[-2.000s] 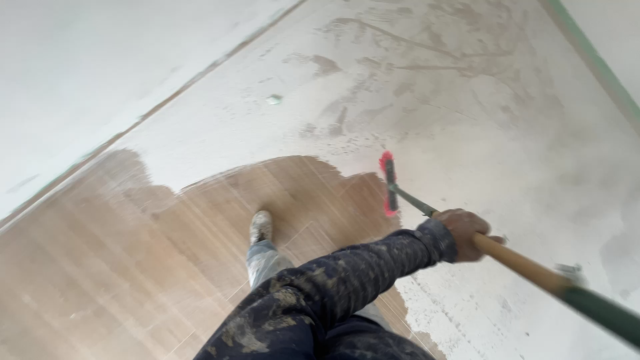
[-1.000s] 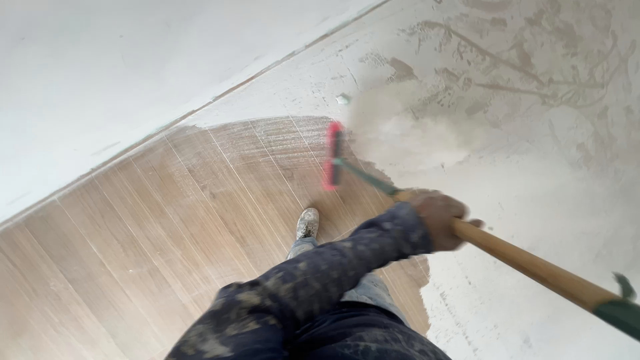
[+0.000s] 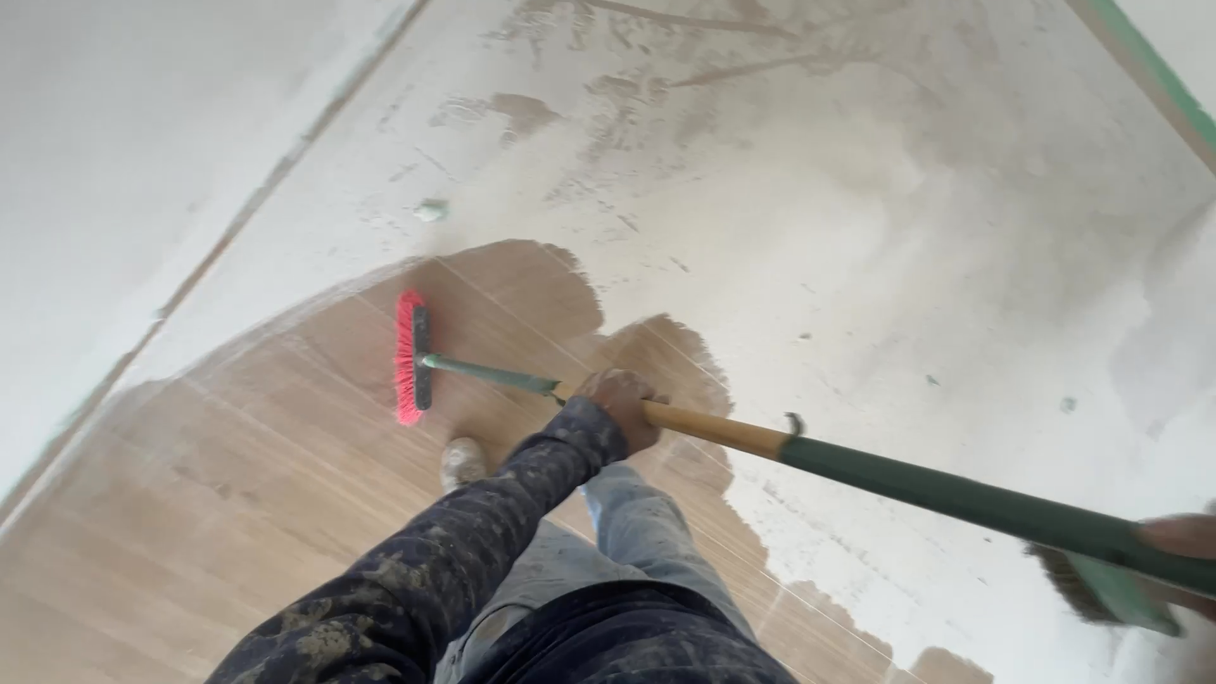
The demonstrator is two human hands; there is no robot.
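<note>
My left hand [image 3: 624, 410] is closed around the wooden part of a long broom handle [image 3: 712, 427], near its lower end. The push broom head [image 3: 414, 358], with red bristles and a dark back, rests on the wood-look floor left of centre. Green wrapping covers the handle's upper part. At the right edge my right hand [image 3: 1178, 551], partly cut off by the frame, grips that green part. Just below it is a green brush [image 3: 1102, 589] with dark bristles; whether the hand holds it too, I cannot tell.
Thick pale dust [image 3: 855, 285] covers the floor ahead and to the right, with small debris bits [image 3: 430, 210]. Brown wood-look planks [image 3: 237, 494] show around my shoe [image 3: 464, 463]. A pale wall [image 3: 142, 123] runs along the left; a green-edged wall base [image 3: 1154, 76] is at upper right.
The broom head has moved left over the brown planks. My right hand and the green brush have come into view at the right. More brown floor shows than two seconds ago.
</note>
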